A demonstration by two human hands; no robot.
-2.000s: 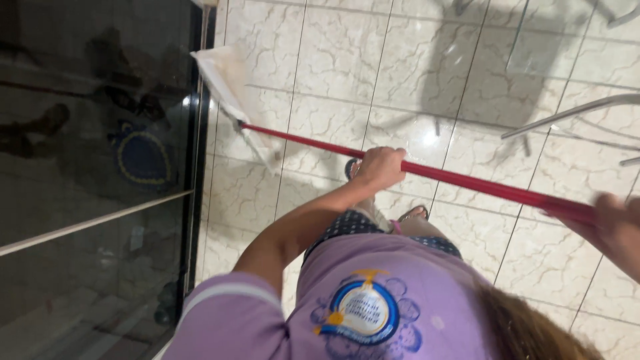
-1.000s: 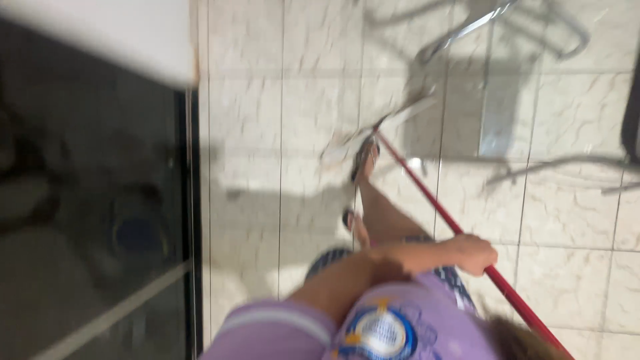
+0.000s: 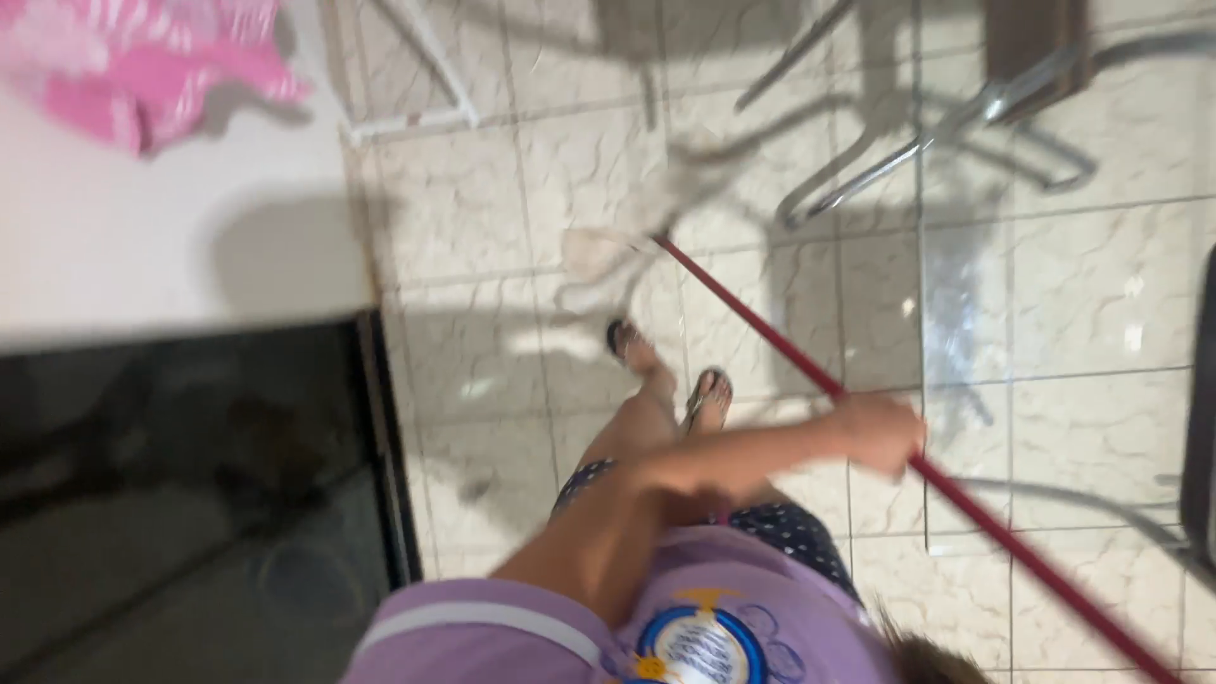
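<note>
My left hand [image 3: 879,434] is closed around the red pole [image 3: 760,323] of a floor mop or squeegee, with my left arm reaching across my body. The pole runs from the lower right corner up to the tool's head. A pale cloth [image 3: 603,255] at that head lies on the tiled floor, just beyond my sandalled feet [image 3: 665,366]; motion blur hides its exact shape. My right hand is out of view.
A metal chair frame [image 3: 860,185] stands at the upper right, near a glass panel's edge [image 3: 921,313]. White metal legs [image 3: 418,128] are at upper left. A white surface [image 3: 285,228] with pink cloth [image 3: 161,71] and a dark glossy panel [image 3: 190,494] border the left.
Two seconds ago the mop head was beside the dark panel; now it is farther right, beyond my feet. My right hand, visible at the far right then, has left the view. The view has shifted.
</note>
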